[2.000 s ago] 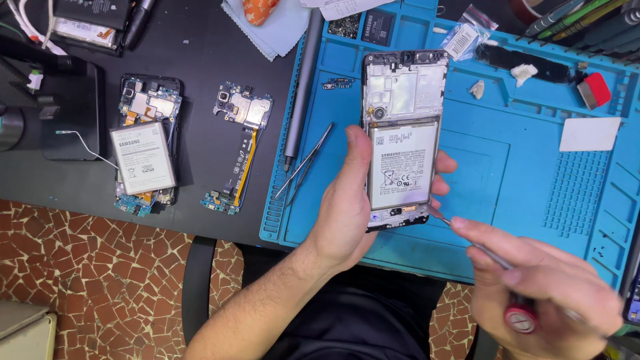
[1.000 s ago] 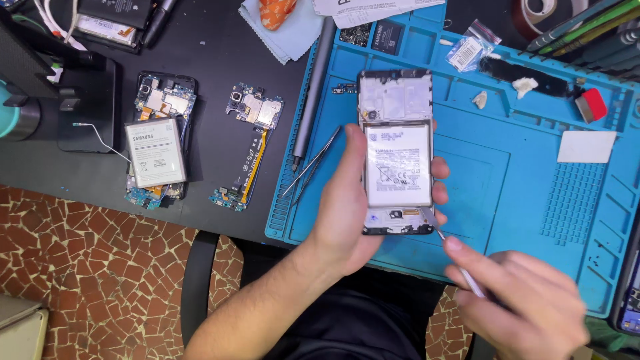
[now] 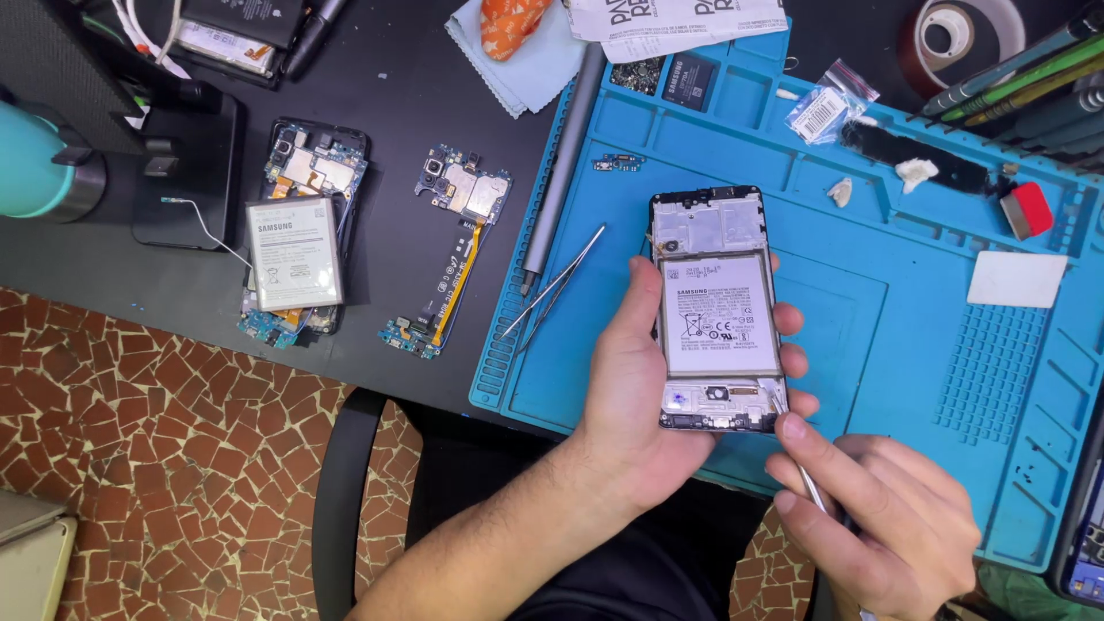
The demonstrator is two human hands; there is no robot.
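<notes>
My left hand (image 3: 642,397) holds an opened smartphone frame (image 3: 711,226), thumb along its left edge and fingertips showing at its right. A Samsung battery (image 3: 723,315) sits in the frame. My right hand (image 3: 871,509) grips a slim metal tool (image 3: 811,486), whose tip is at the frame's lower right corner; whether it touches is hard to tell. Metal tweezers (image 3: 556,285) lie on the blue silicone repair mat (image 3: 819,297) left of the phone. A small circuit board (image 3: 618,162) rests above them.
Left of the mat lie a phone circuit board with flex cable (image 3: 466,194) and another opened phone (image 3: 323,164) with a loose battery (image 3: 295,259) on it. A grey pen-shaped tool (image 3: 565,164) lies along the mat's left edge. A white card (image 3: 1018,279) and red-and-grey block (image 3: 1026,211) are at right.
The tool in my right hand stays by the phone's lower right corner, while that hand's grip and angle have shifted. The red-handled tool seen at that hand two seconds ago no longer shows.
</notes>
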